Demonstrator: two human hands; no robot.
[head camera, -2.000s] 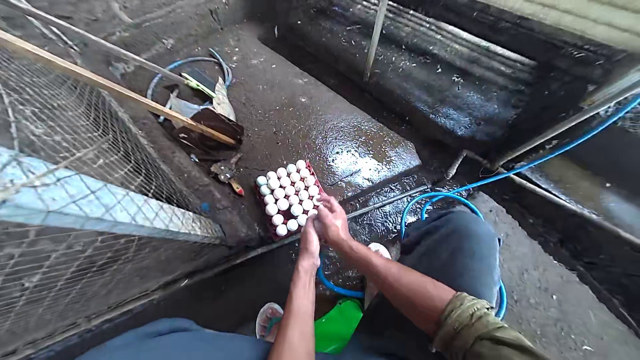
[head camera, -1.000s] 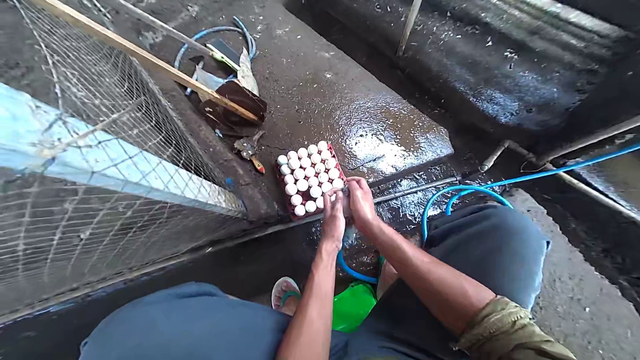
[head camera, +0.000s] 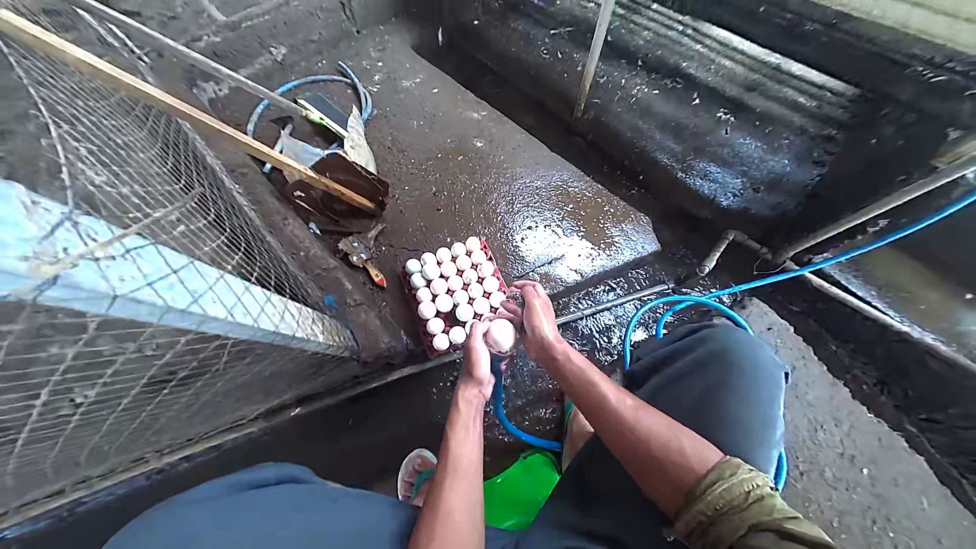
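Note:
A white egg (head camera: 501, 335) shows between my two hands, just beyond the near right corner of a red egg tray (head camera: 492, 255). My left hand (head camera: 477, 358) holds the egg from its left side. My right hand (head camera: 536, 316) is on the egg's other side, its fingers bent and partly apart; whether it touches the egg is not clear. Rows of white eggs (head camera: 455, 283) fill most of the tray, which rests on the wet concrete floor. Beneath my wrists, between my legs, is a bright green plastic container (head camera: 522, 488), partly hidden.
Wire netting (head camera: 152, 168) and a pale blue beam (head camera: 152, 278) stand at the left. A shovel-like tool with a wooden handle (head camera: 191, 114) and a brush (head camera: 375, 273) lie beyond the tray. A blue hose (head camera: 839, 258) loops by my right knee; a pipe (head camera: 618, 303) crosses the wet floor.
My hands, pressed close together before, have parted somewhat, and a white egg now shows between them. The tray has stayed on the floor.

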